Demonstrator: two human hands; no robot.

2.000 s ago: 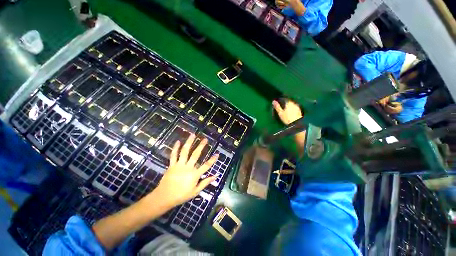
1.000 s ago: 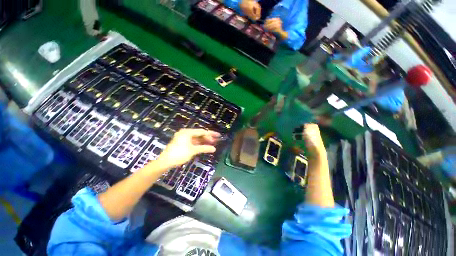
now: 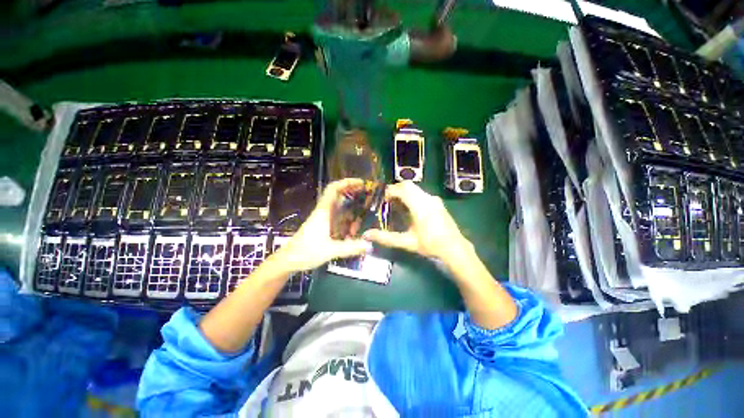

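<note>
My left hand [image 3: 322, 233] and my right hand [image 3: 424, 224] are together in front of the press fixture [image 3: 354, 155]. Between their fingertips they hold a dark phone housing [image 3: 359, 206], partly hidden by the fingers. A thin gold-coloured edge shows by my right fingers. A silver-white phone [image 3: 371, 269] lies flat just below my hands, partly covered by my left hand. The green press [image 3: 352, 61] stands above the fixture.
A black blister tray [image 3: 171, 161] with housings lies left. Two phone display assemblies [image 3: 408, 155] [image 3: 466, 165] with orange tabs are right of the press. Another phone part [image 3: 283, 62] lies at the back. Stacked trays [image 3: 677, 147] with ragged white sheets [image 3: 542, 180] are at right.
The view has turned and moved. My hands were apart, the left over the tray and the right by the press; now they are together around the dark housing. The red lever knob is out of view.
</note>
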